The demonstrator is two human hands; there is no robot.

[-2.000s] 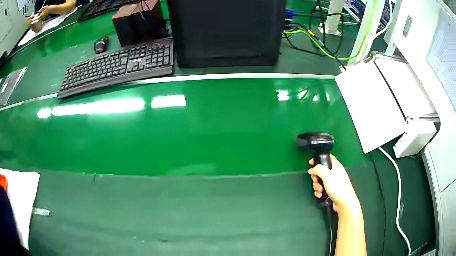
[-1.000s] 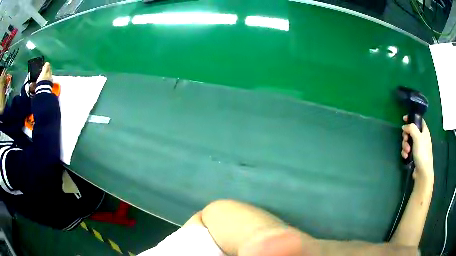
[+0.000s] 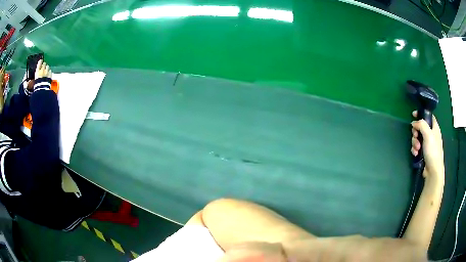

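Observation:
My right hand (image 3: 428, 146) is closed around the grip of a black handheld barcode scanner (image 3: 423, 96). The scanner is upright at the right, over the near edge of the glossy green belt (image 3: 214, 46), with its wide head pointing left. Its thin black cable (image 3: 409, 215) runs down from the grip. A bare bent arm (image 3: 255, 220) with a white sleeve crosses the bottom centre. My left hand is not in view.
A coworker's dark striped sleeve (image 3: 45, 117) is at left, with a hand (image 3: 43, 70) on a dark phone-like object (image 3: 33, 65). A white sheet (image 3: 82, 97) lies beside it. A matt green mat (image 3: 245, 138) is nearest me. Another white sheet (image 3: 455, 77) is far right.
The view has swung left and down since the earliest frame, and the keyboard and monitor have left the picture. My right hand still holds the scanner. The bare bent arm has come into view.

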